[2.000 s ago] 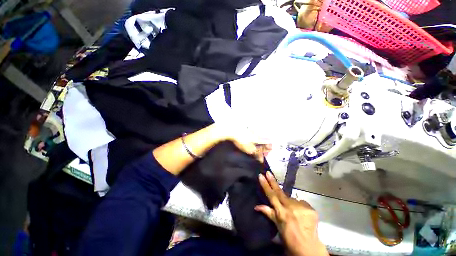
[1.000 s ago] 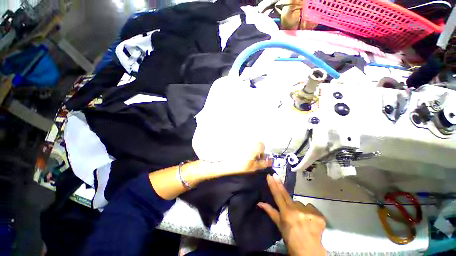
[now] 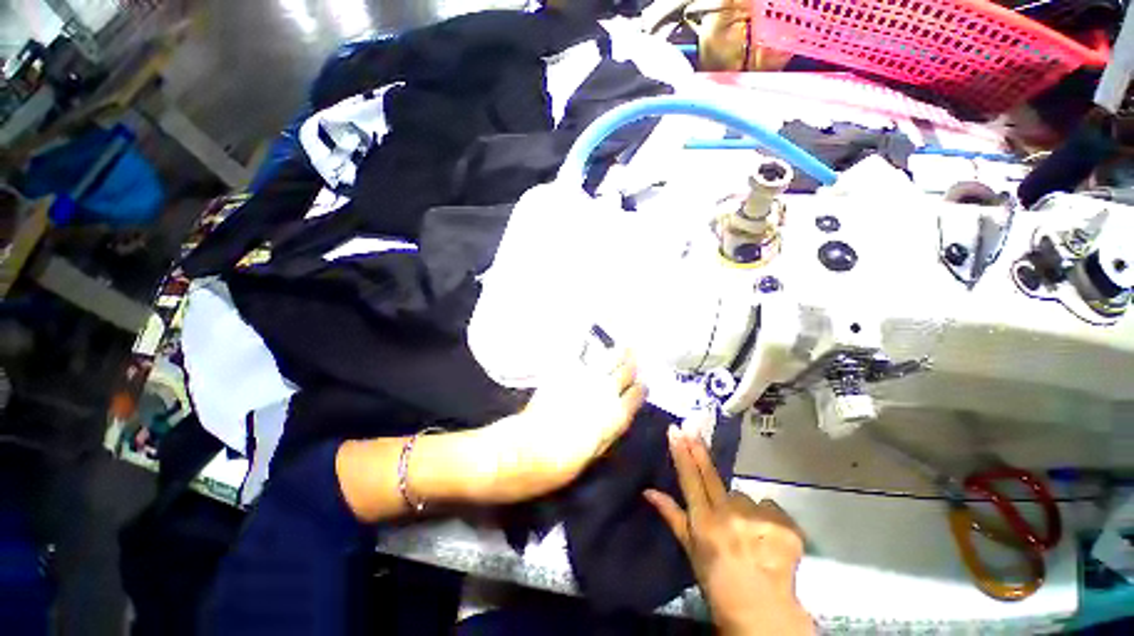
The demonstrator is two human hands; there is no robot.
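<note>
Black fabric (image 3: 628, 522) lies under both my hands and hangs over the front edge of the white table. My left hand (image 3: 566, 429) rests on the cloth left of the needle area, its fingertips partly hidden at the white lamp (image 3: 529, 286). My right hand (image 3: 734, 534) lies flat on the black cloth, fingers apart and pointing at the presser foot (image 3: 706, 416). The cloth reaches under the foot; the needle point is too small to tell. The white sewing machine head (image 3: 796, 298) stands above and to the right.
More black fabric with white panels (image 3: 230, 360) covers the table's left and back. Scissors with red and orange handles (image 3: 995, 553) lie under the machine arm. A blue curved tube (image 3: 672, 109) arches behind the lamp. A pink-red basket (image 3: 920, 44) stands at the back right.
My left hand has moved back to the left, away from the presser foot, and its back shows more. My right hand stays on the cloth near the foot. The camera view has shifted.
</note>
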